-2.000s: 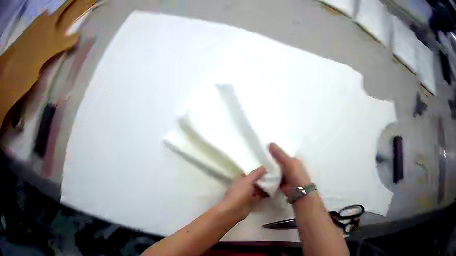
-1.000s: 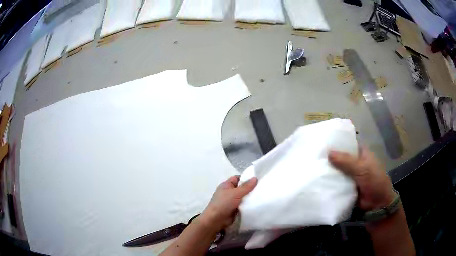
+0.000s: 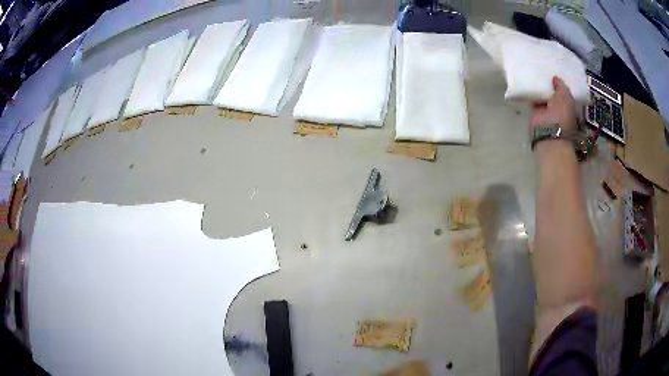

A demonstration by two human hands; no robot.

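My right hand (image 3: 557, 110) is at the far right of the table, its fingers on the near edge of a folded white fabric piece (image 3: 539, 64). The piece lies right of the row of folded white bundles (image 3: 431, 88). My left hand is not in view. A large white panel (image 3: 139, 286) lies flat at the near left, with curved cut-outs on its right side. A black bar weight (image 3: 278, 338) lies beside its lower curve.
A silver clamp (image 3: 369, 205) lies mid-table. Tan tickets (image 3: 384, 334) lie loose on the grey table (image 3: 176, 172) and under the bundles. A long metallic strip (image 3: 507, 272) lies beside my right forearm. A calculator (image 3: 606, 107) and a small box (image 3: 638, 222) are at the right.
My right hand has moved the white piece from the near edge to the far right. My left hand has left the piece and the picture. The view has shifted toward the far edge.
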